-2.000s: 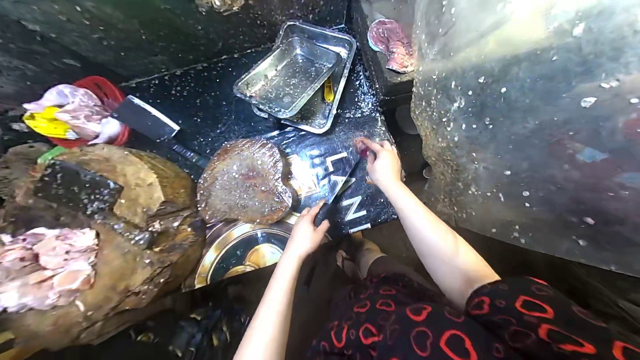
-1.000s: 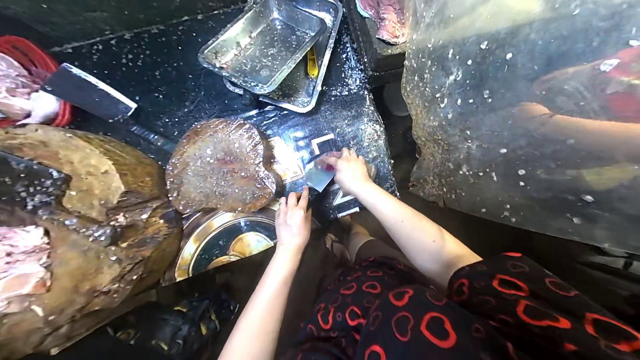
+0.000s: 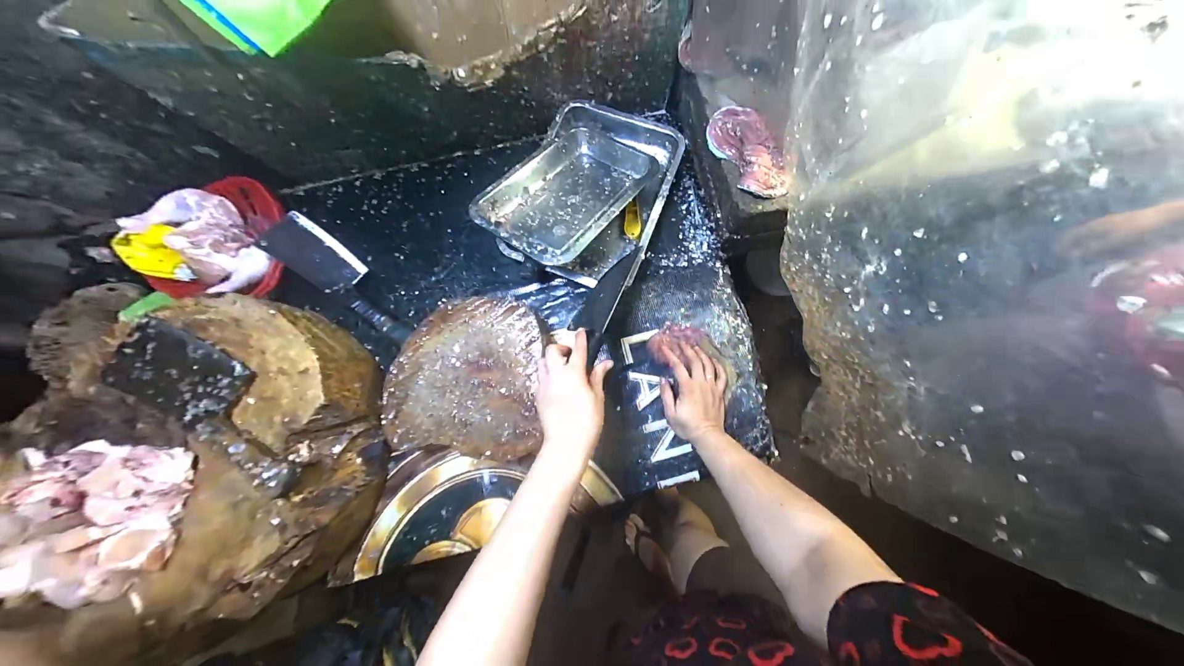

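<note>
My left hand (image 3: 571,388) grips a dark-bladed knife (image 3: 606,294) near its lower end, beside the right edge of a round wooden chopping block (image 3: 467,379). The blade points up and right, toward the metal trays. My right hand (image 3: 696,387) lies palm down, with its fingers over a reddish mesh-like pad (image 3: 680,342), on a black sheet with white lettering (image 3: 652,407). The pad is partly hidden under the fingers. A cleaver (image 3: 319,254) lies left of the block, its handle toward the block.
Stacked metal trays (image 3: 566,199) hold a yellow-handled tool (image 3: 633,219). A red basket (image 3: 248,208) with pale meat stands at left, above a large wooden stump (image 3: 277,370) bearing raw meat (image 3: 97,509). More meat (image 3: 747,148) lies upper right. A cloudy plastic sheet (image 3: 980,370) hangs at right.
The knife, between my hands two seconds ago, now points up and away in my left hand. My right hand has come apart from the blade and rests on the black sheet.
</note>
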